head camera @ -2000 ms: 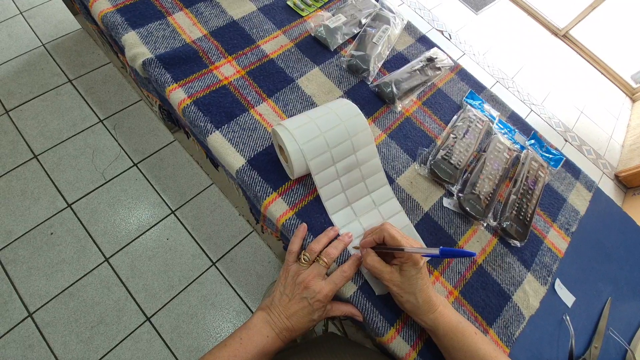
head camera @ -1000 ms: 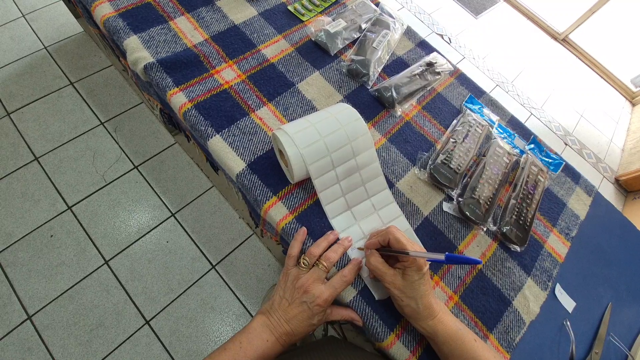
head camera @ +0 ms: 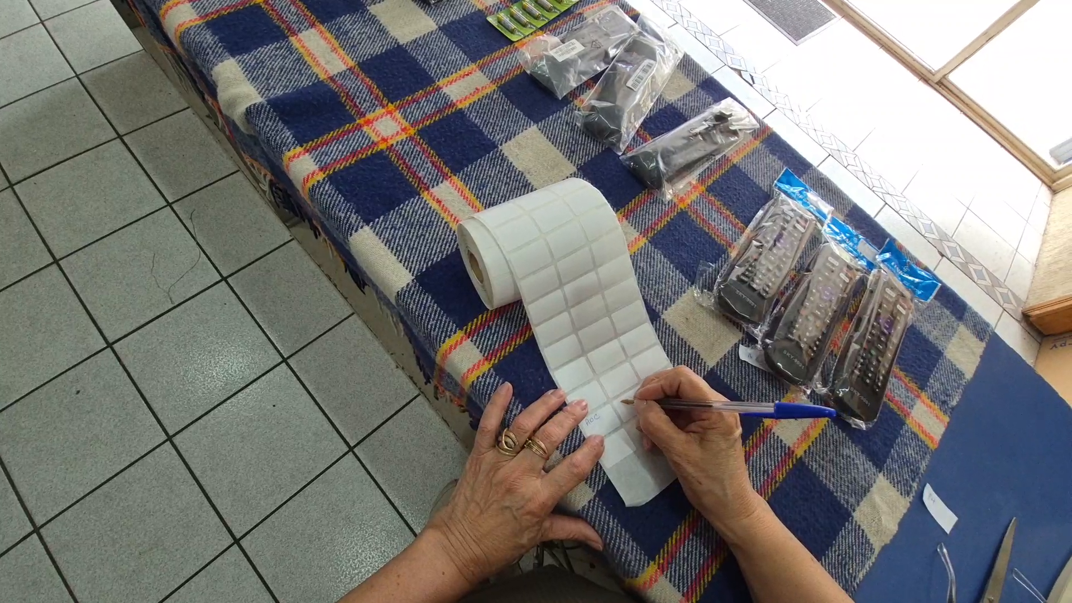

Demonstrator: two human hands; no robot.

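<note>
A roll of white blank labels [head camera: 578, 293] lies on the plaid blanket, its strip unrolled toward me. My left hand [head camera: 515, 481], with rings on two fingers, rests with spread fingers on the strip's left edge and the blanket. Between the fingers and thumb of my right hand [head camera: 695, 444] is a blue ballpoint pen [head camera: 754, 408], its tip at the strip near the right column of labels. One label by my left fingertips bears small handwriting. The loose end of the strip lies between my hands.
Bagged remote controls [head camera: 812, 310] lie to the right, with more plastic-wrapped items [head camera: 628, 84] farther back beside a green battery pack [head camera: 523, 17]. Scissors [head camera: 998, 561] and a small paper slip [head camera: 940, 508] are on the blue surface at lower right. Floor tiles [head camera: 201, 352] show at left.
My right hand with the pen has moved slightly up the strip, and handwriting now shows on a label. My left hand keeps almost the same place.
</note>
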